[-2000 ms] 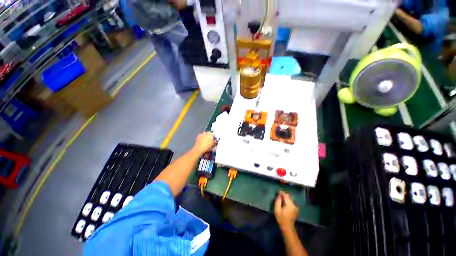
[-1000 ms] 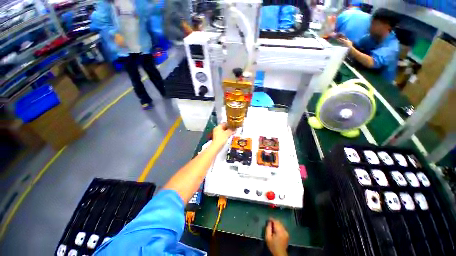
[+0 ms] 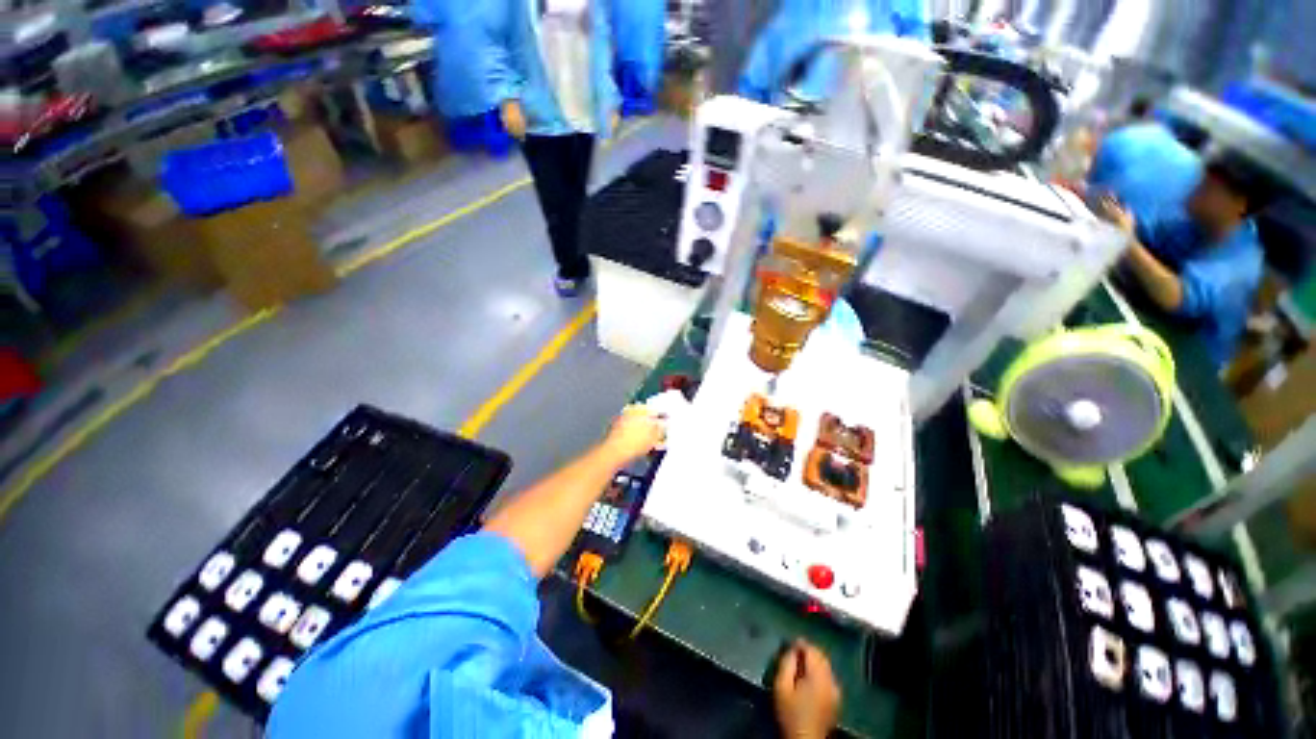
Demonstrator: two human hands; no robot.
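Observation:
My left hand (image 3: 635, 436) is at the left edge of the white press base (image 3: 693, 498), its fingers on a crumpled white cloth (image 3: 667, 410). My right hand (image 3: 805, 690) is in front of the base's front edge, fingers curled; whether it holds something cannot be told. Two orange-brown fixtures sit on the base, the left fixture (image 3: 765, 433) and the right fixture (image 3: 839, 459), both with dark parts. The brass press head (image 3: 788, 321) hangs above and behind them. A red button (image 3: 820, 576) is on the front edge.
A black tray (image 3: 390, 477) with white housings is at left. A tray stack (image 3: 1039, 621) with white housings is at right. A green fan (image 3: 1085, 412) stands behind it. A dark handheld device (image 3: 612, 517) and orange connectors are left of the base. People are beyond.
My left hand moved from the base's left edge up beside the press head, then back down to the cloth. My right hand stays near the front edge. The camera view has shifted.

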